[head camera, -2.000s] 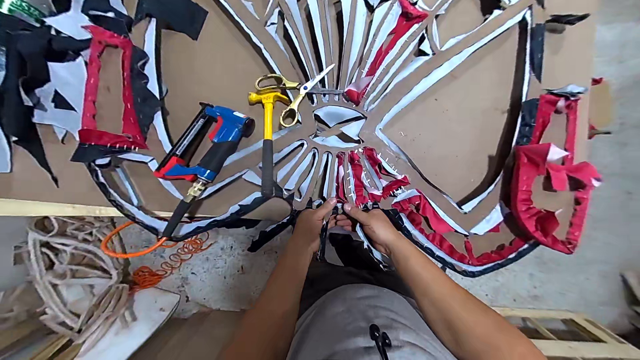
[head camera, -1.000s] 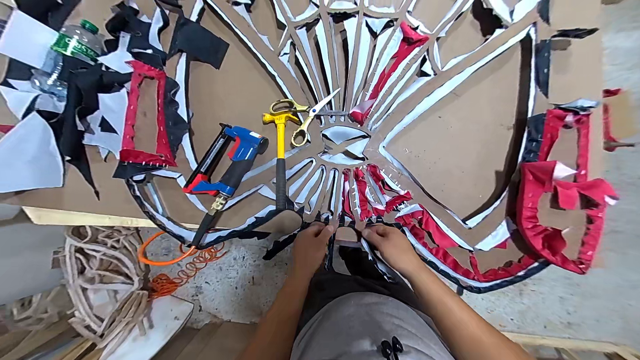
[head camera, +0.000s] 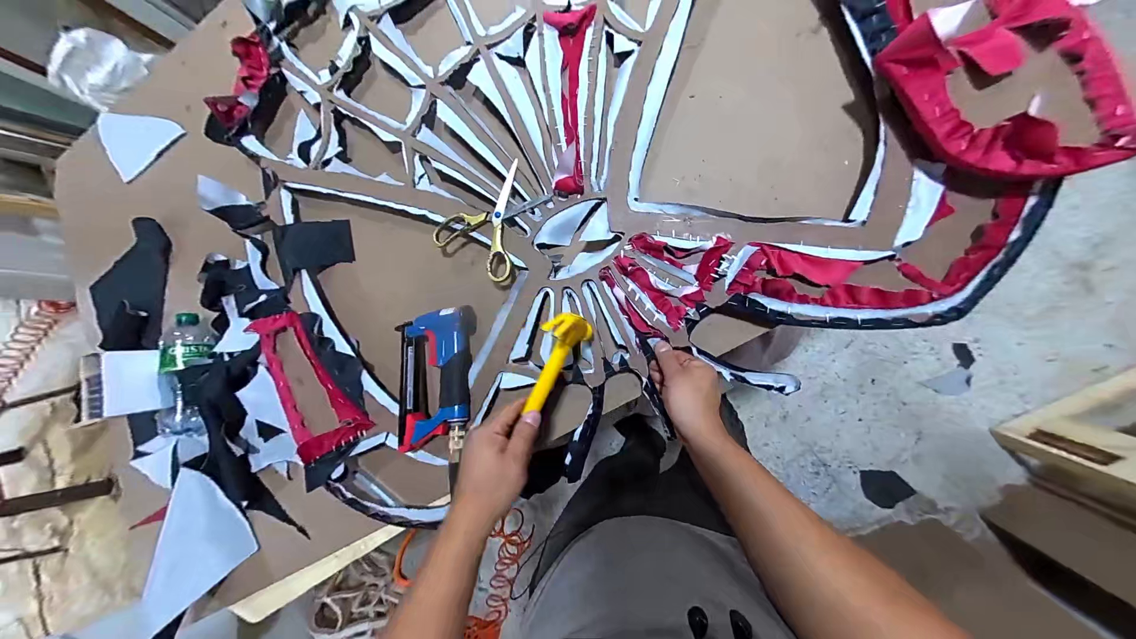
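My left hand (head camera: 499,451) is closed around the handle of a yellow hammer (head camera: 555,359), its head over the narrow slots of a large cut-out panel (head camera: 652,211) edged in white, black and red fabric. My right hand (head camera: 688,390) pinches the dark-wrapped edge at the panel's near side, just below stapled red fabric (head camera: 652,288). To the left of the hammer a blue and black pneumatic stapler (head camera: 439,373) lies on the panel. Yellow-handled scissors (head camera: 499,226) lie partly spread near the panel's central opening.
A plastic bottle (head camera: 184,373) stands among black and white fabric scraps (head camera: 200,532) at the left. A red-wrapped frame piece (head camera: 306,390) lies beside them. An orange coiled air hose (head camera: 506,564) hangs below the table edge. Wooden frames (head camera: 1074,435) stand at the right.
My left hand has left the near edge and taken hold of the hammer, which lay beside the scissors before. My right hand is still at the near edge. The view has turned and shifted.
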